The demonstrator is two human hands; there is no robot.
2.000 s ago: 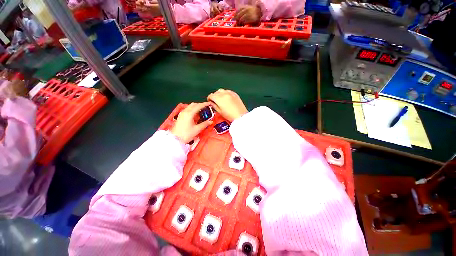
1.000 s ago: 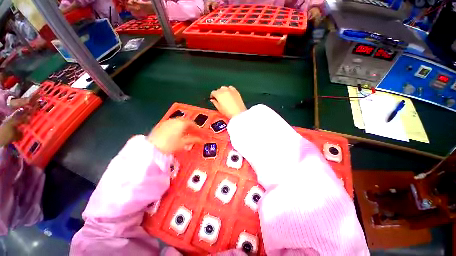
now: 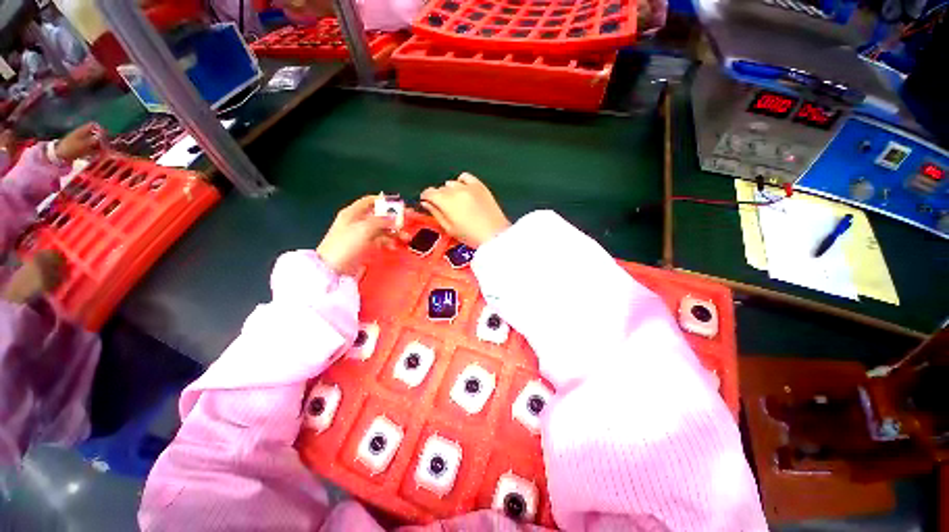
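An orange-red tray (image 3: pixel 395 281) with square pockets lies in front of me. Most visible smartwatch units are back up, pale with a round black centre, such as one unit (image 3: pixel 413 362). A screen-up unit (image 3: pixel 442 303) shows lit marks, and other dark screens lie at the far edge. My left hand (image 3: pixel 359 231) grips a pale-rimmed smartwatch unit (image 3: pixel 388 211) above the tray's far left corner. My right hand (image 3: pixel 465 211) is at the far edge, fingers bent beside the held unit; whether it holds anything is unclear. My right sleeve hides several pockets.
Grey power supply (image 3: pixel 765 125), blue instrument (image 3: pixel 885 171), and blue pen (image 3: pixel 834 235) on paper (image 3: pixel 796 244) are right. An orange-brown fixture (image 3: pixel 832 436) is lower right. Stacked trays (image 3: pixel 499 75) lie beyond; another tray (image 3: pixel 130 234) with a person's hands is left. A metal upright (image 3: pixel 193 104) stands left.
The screen-up unit came to rest in a middle pocket. My left hand moved from there to the far left corner and now holds another unit. The tray across the bench was lifted and tilted.
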